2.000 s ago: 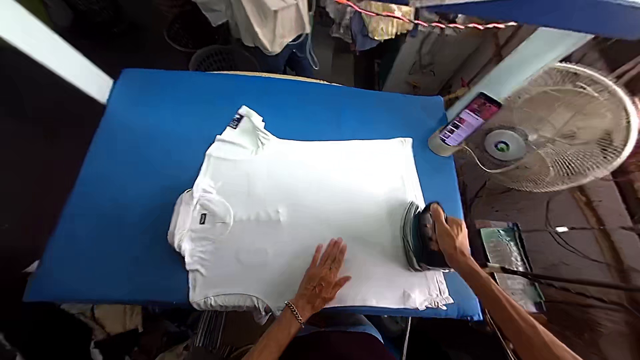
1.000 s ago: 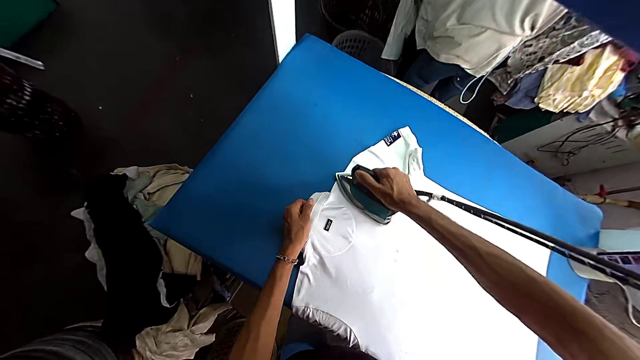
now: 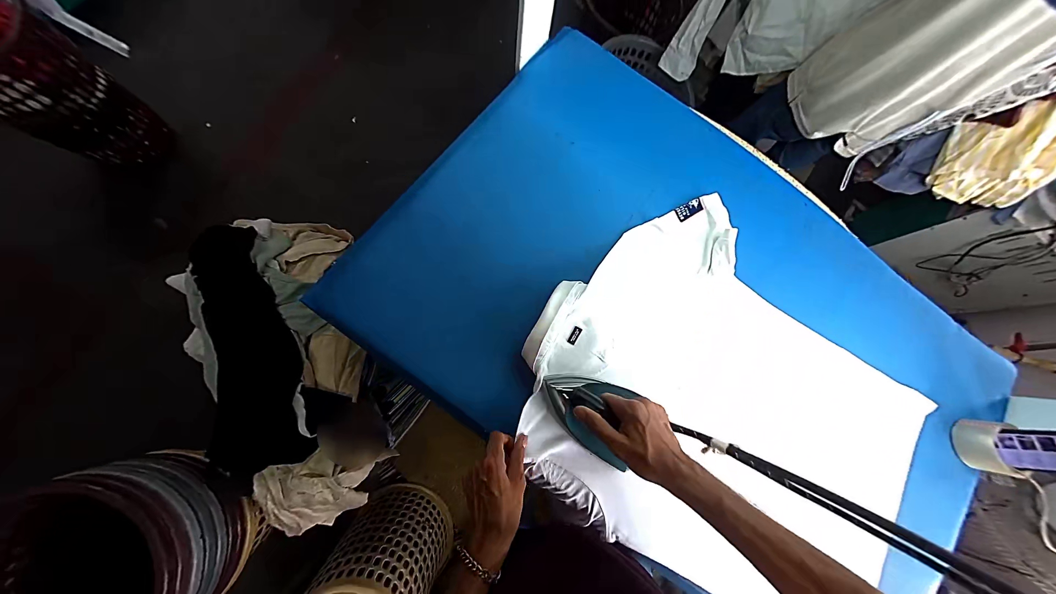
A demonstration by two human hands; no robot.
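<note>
A white short-sleeved shirt lies spread on the blue padded ironing table, its collar towards the left and a dark patch on the far sleeve. My right hand grips the handle of a dark green clothes iron, which rests on the near shoulder just below the collar. The iron's black cord runs off to the lower right beneath my forearm. At the table's near edge, my left hand pinches the shirt's edge by the near shoulder between fingers and thumb; a bracelet circles that wrist.
A heap of clothes lies left of the table, above a perforated plastic basket. Garments hang beyond the far edge. A phone leans on a pale cylindrical holder near the right corner.
The iron in my right hand has moved from the shirt's lower end to the far shoulder, then to the near shoulder. My left hand has left the shirt's middle for its edge. The view has swung left.
</note>
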